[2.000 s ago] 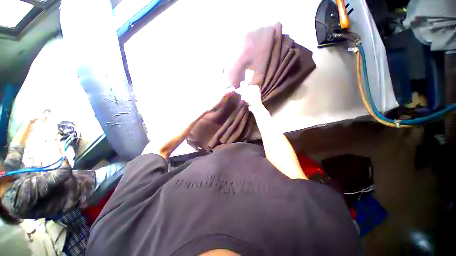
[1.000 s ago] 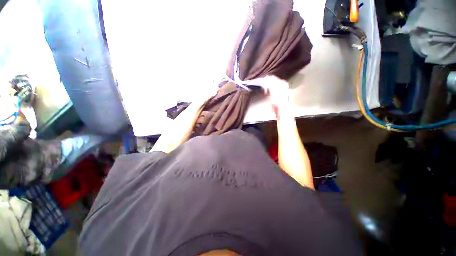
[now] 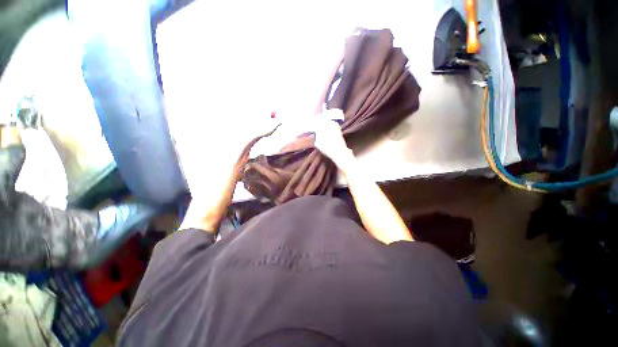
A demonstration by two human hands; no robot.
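Observation:
A brown cloth bundle (image 3: pixel 376 85) lies on the white-covered table, gathered at its middle, with pleated ends fanning out to the far side and towards my body. My right hand (image 3: pixel 330 135) is closed around the gathered middle, where a white tie shows faintly. Glare hides its fingers. My left hand (image 3: pixel 252 150) is at the left side of the bundle's near part, with one finger stretched forward. Glare washes out the rest, so whether it grips anything is unclear.
A steam iron (image 3: pixel 450 41) with an orange handle stands at the table's far right; its hoses (image 3: pixel 493 146) run off the edge. A blue-grey padded board (image 3: pixel 132 101) borders the left side. A person's patterned sleeve (image 3: pixel 30 227) is at far left. A blue crate (image 3: pixel 68 308) is below.
The bundle's far end has shifted slightly nearer since a second ago. My right hand has moved left onto the gathered middle. My left hand now shows beside the bundle's near part.

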